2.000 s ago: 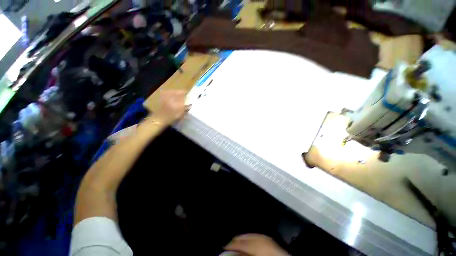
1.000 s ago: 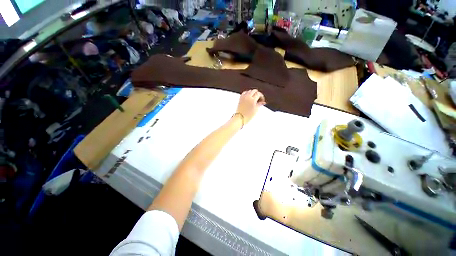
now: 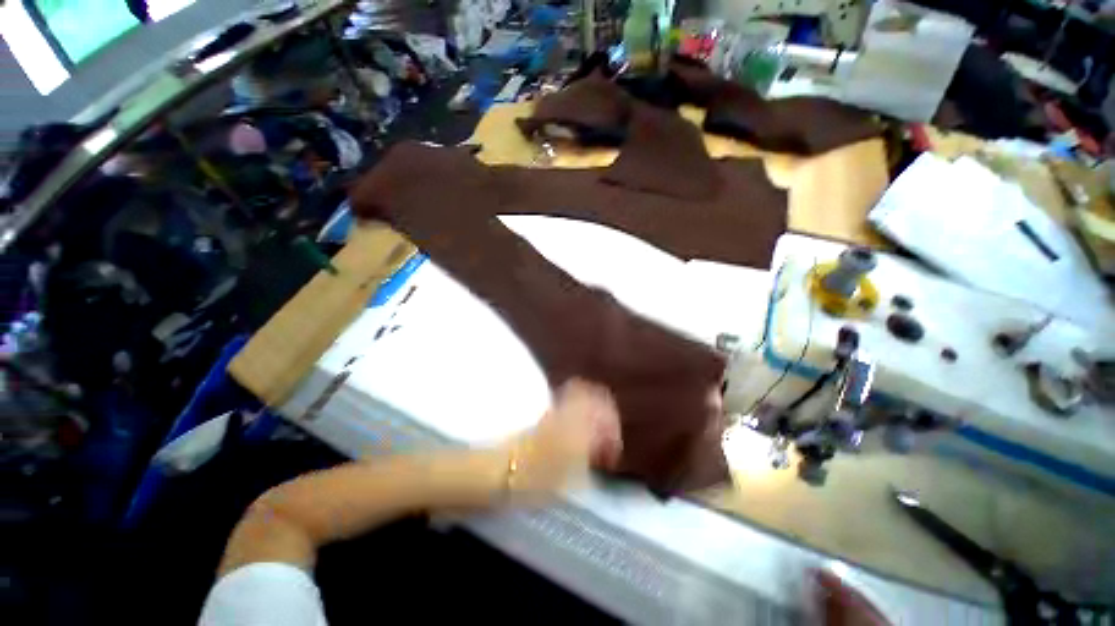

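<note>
A dark brown fabric piece (image 3: pixel 648 397) lies across the white table, from the back left towards the machine's needle area. My left hand (image 3: pixel 575 434), blurred, grips it near its front edge; the fingertips are not clear. Another brown piece (image 3: pixel 734 208) lies behind it. The white sewing machine head (image 3: pixel 801 294) stands to the right, with the brown piece's right edge close beside its needle area. My right hand (image 3: pixel 844 599) is blurred and cut off at the bottom edge; its grip cannot be made out.
Black shears (image 3: pixel 966 544) lie on the machine bed (image 3: pixel 844 501). More brown pieces (image 3: pixel 795 122) lie at the back. White sheets (image 3: pixel 978 226) lie behind the machine. A ruler strip (image 3: pixel 587 550) runs along the table's front edge. A blue crate (image 3: pixel 183 428) is at the left.
My left hand has come back from the rear pile towards the table's front, bringing a brown piece with it across the white surface. My right hand has come into view at the bottom.
</note>
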